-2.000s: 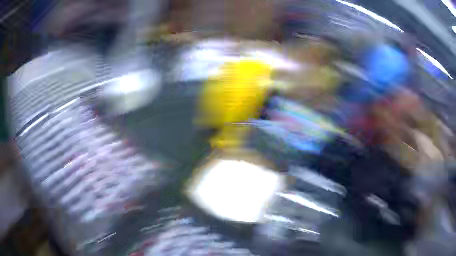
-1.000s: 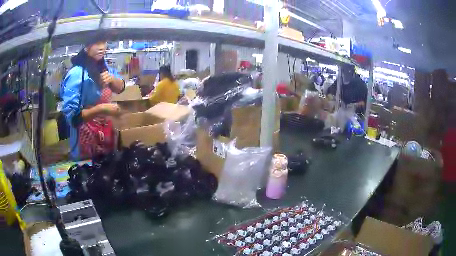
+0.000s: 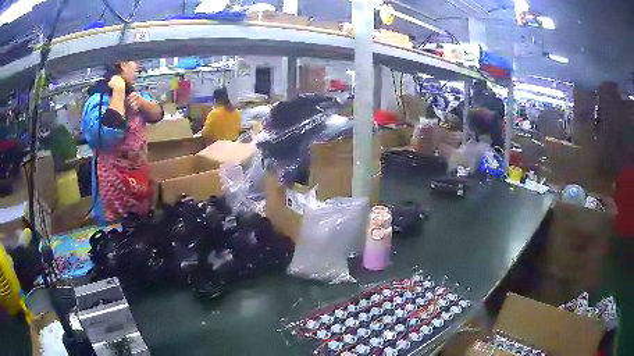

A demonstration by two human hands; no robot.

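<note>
Neither of my hands is in the picture. Nearest in front, a tray of small motor assemblies lies on the dark green bench top, in rows with white round tops and red and black wires between them. At the lower left stands a grey metal screw feeder. Left of it a carton holds small white pieces, cut off by the bottom edge. A dark shape stands between them, too blurred to name surely.
A heap of black parts lies behind the feeder. A clear plastic bag and a pink-lilac bottle stand near the post. A yellow fan is left, an open carton right. A person stands across the bench.
The blurred view has settled on the bench. Since one second ago the scene has shifted slightly left. The person across the bench has raised both hands towards the neck.
</note>
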